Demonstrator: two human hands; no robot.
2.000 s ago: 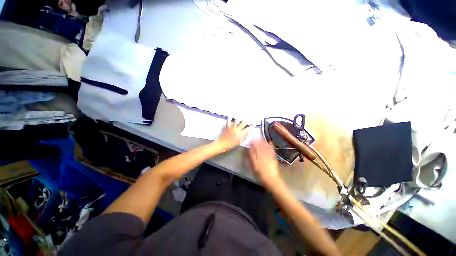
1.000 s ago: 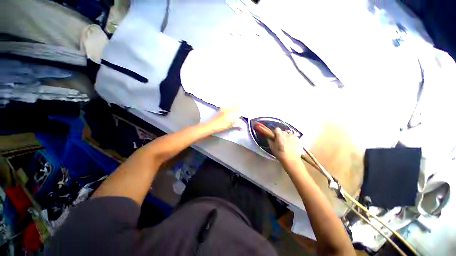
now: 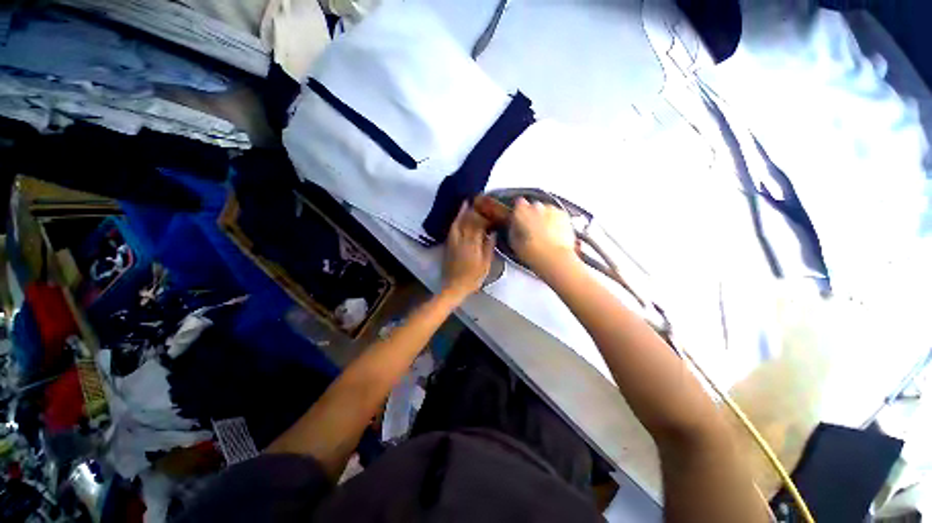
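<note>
My right hand (image 3: 542, 235) is closed on the handle of the steam iron (image 3: 521, 194). The iron lies on the white garment panel (image 3: 572, 301), close to the panel's left end. My left hand (image 3: 468, 250) rests at that left end, right beside the iron's front; its fingertips are near the handle's front end. It holds nothing that I can see. The panel's far part is overexposed. To the left lies a stack of white pieces (image 3: 383, 97) with a navy end band (image 3: 475, 169) and a short dark line.
The iron hose (image 3: 751, 429) trails to the lower right, past a black square pad (image 3: 843, 470). Loose navy and white pieces (image 3: 782, 204) lie on the far side. Folded clothes (image 3: 112, 87) are at upper left. Boxes (image 3: 307, 271) and cloth sit below the table's edge.
My right hand took hold of the iron and moved it left along the panel. My left hand also moved left to the panel's end. The view has shifted, so the pad sits lower.
</note>
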